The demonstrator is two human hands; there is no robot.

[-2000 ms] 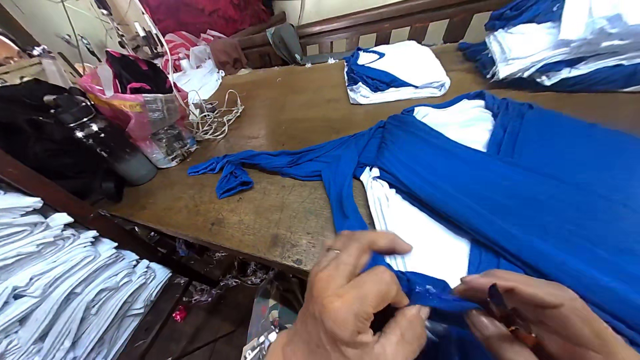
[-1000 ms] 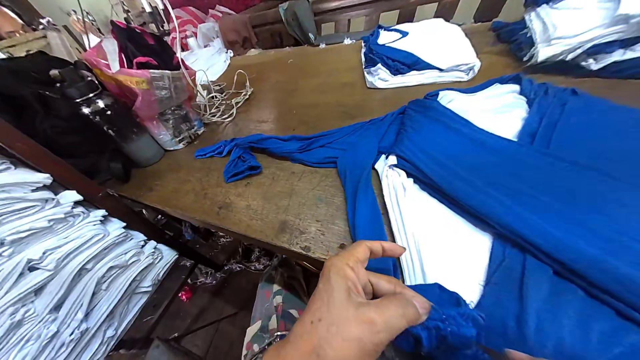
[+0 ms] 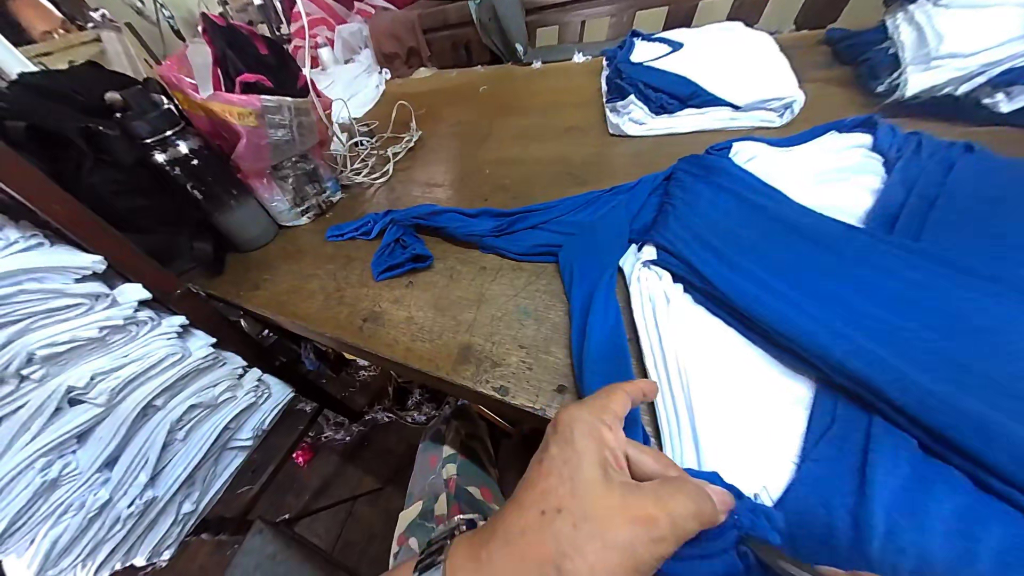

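Blue-and-white garments (image 3: 864, 304) lie in a layered pile on the wooden table (image 3: 480, 320), one blue sleeve (image 3: 496, 228) stretched out to the left. My left hand (image 3: 608, 488), with a watch at the wrist, pinches bunched blue fabric (image 3: 740, 520) between thumb and fingers at the near edge of the pile. Just a sliver of my right hand (image 3: 844, 571) shows at the bottom edge, beside a dark metal blade (image 3: 772, 554) that touches the bunched fabric. The rest of that hand and of the tool is out of view.
A folded garment (image 3: 720, 72) and another stack (image 3: 960, 56) sit at the table's back. At the left are a black bottle (image 3: 200, 176), a pink plastic bag (image 3: 240, 120) and a tangled white cord (image 3: 380, 148). Stacked white cloth (image 3: 104, 400) stands below left, beyond the table edge.
Two seconds ago both hands were at the blue fabric with a dark tool in the right one. The right hand has since moved down, mostly out of view. The left hand still pinches the fabric.
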